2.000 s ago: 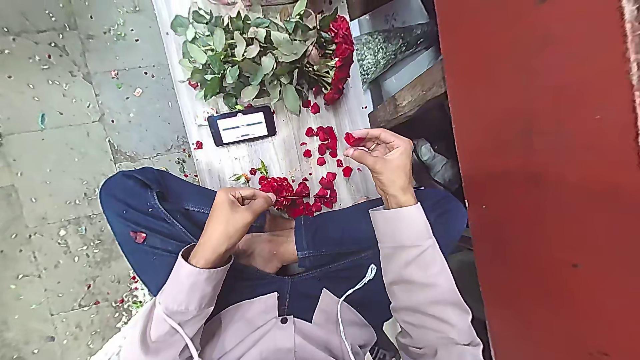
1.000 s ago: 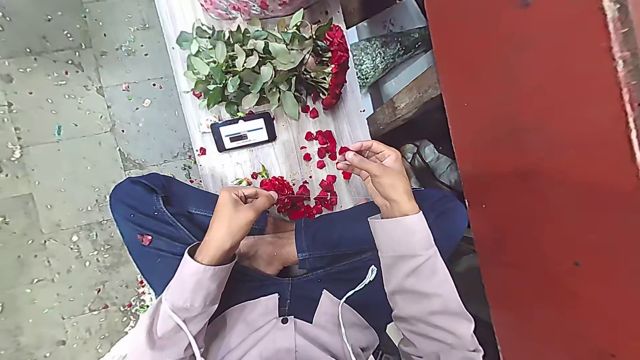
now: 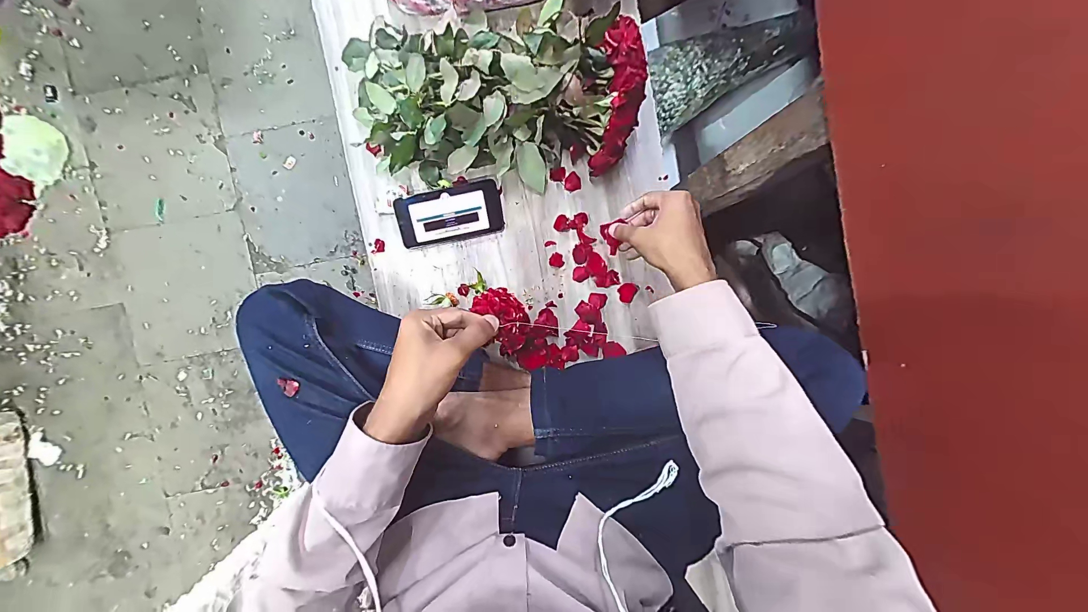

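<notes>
My left hand (image 3: pixel 442 348) pinches a thin thread (image 3: pixel 586 330) between thumb and finger; the thread runs right, above the petals, toward my right sleeve. A needle cannot be made out. My right hand (image 3: pixel 667 234) holds a red rose petal (image 3: pixel 612 235) at its fingertips. Below and between the hands lies a pile of red petals (image 3: pixel 537 348), with a fuller red bloom (image 3: pixel 501 313) beside my left fingertips. More loose petals (image 3: pixel 595 265) are scattered left of and below my right hand. A bunch of red roses (image 3: pixel 622 93) with green leaves (image 3: pixel 476 93) lies beyond.
A smartphone (image 3: pixel 449 212) with a lit screen lies on the pale wooden board (image 3: pixel 518 234). A red panel (image 3: pixel 960 297) stands along the right side, near a wooden beam (image 3: pixel 756 161). Bits of petals litter the stone floor (image 3: pixel 178 297) at left. My crossed legs are below the hands.
My right hand has moved slightly up and away from the petal pile, still with a petal at its fingertips. My left hand remains beside the pile, pinching the thread.
</notes>
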